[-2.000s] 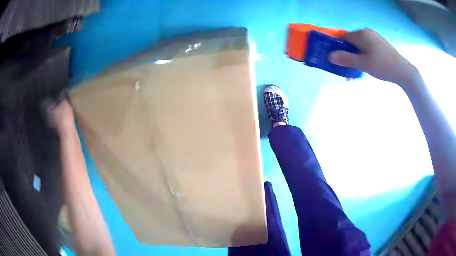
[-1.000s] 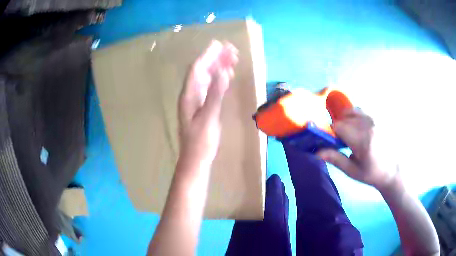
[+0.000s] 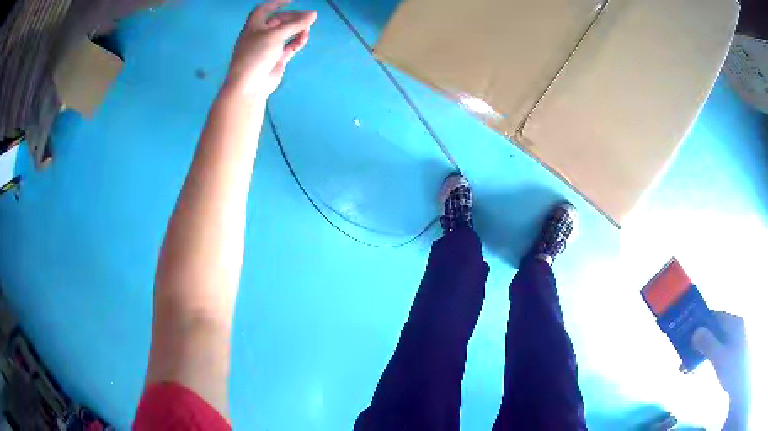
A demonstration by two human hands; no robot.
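Observation:
My right hand (image 3: 722, 341) holds the orange and blue tape gun (image 3: 680, 316) low at the right, over the bright floor. My left hand (image 3: 274, 42) is raised at the upper left with fingers apart and nothing in it. A large brown carton (image 3: 623, 126) lies at the upper right beyond my feet, with a dark centre seam running across its face and a shiny spot near its near edge. Neither hand touches the carton.
My two shoes (image 3: 457, 200) stand on the blue floor (image 3: 337, 320). A thin dark strap (image 3: 296, 181) curves over the floor left of them. Stacked flat cartons (image 3: 29, 50) and a small brown piece (image 3: 87, 77) are at the upper left.
The carton now shows at the upper right instead of in front of my legs, with its seam at another angle. My left hand is away from it. The tape gun is lower and farther right.

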